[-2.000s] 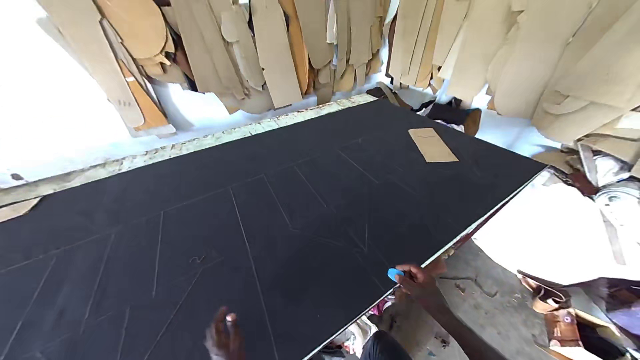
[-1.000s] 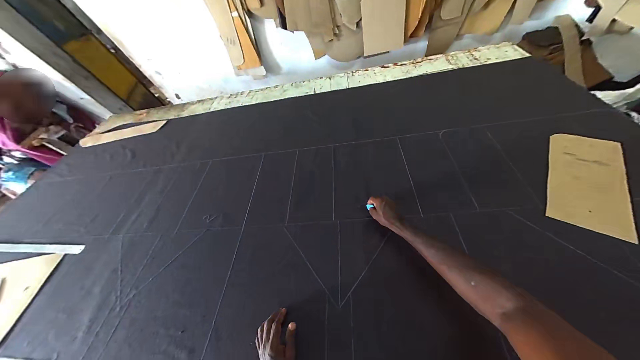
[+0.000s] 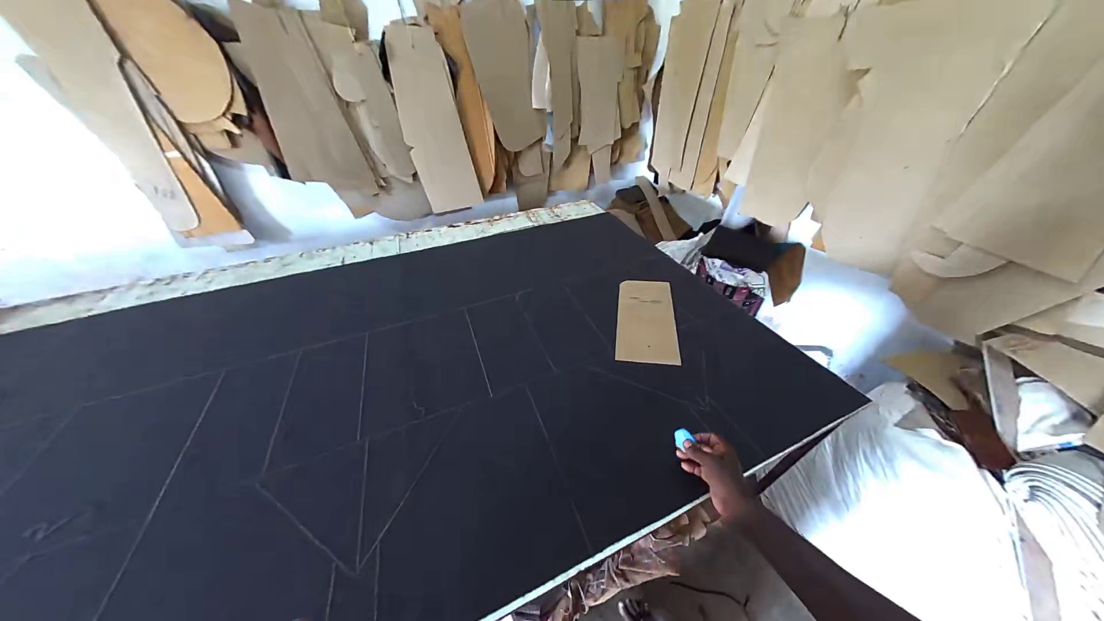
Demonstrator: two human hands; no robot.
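Note:
Between the fingertips of my right hand (image 3: 714, 466) is a small piece of blue tailor's chalk (image 3: 683, 438). The hand is over the near right edge of a large dark cloth (image 3: 431, 362) spread on a table. Straight chalk lines and angled shapes mark the cloth. A tan card pattern piece (image 3: 648, 323) bearing writing lies flat on it, beyond my right hand. My left hand cannot be made out; at most a sliver shows at the bottom edge.
Many card patterns (image 3: 440, 121) hang along the wall behind the table. A pale strip (image 3: 345, 257) runs along the table's far edge. Bundled materials (image 3: 733, 267) are heaped past the far corner. White sacking (image 3: 871, 509) and folded white material (image 3: 1061, 509) stand at the right.
The view has swung strongly. My right hand, over the chalk lines mid-cloth a second ago, is now at the near right edge with the blue chalk. My left hand has dropped out of clear view.

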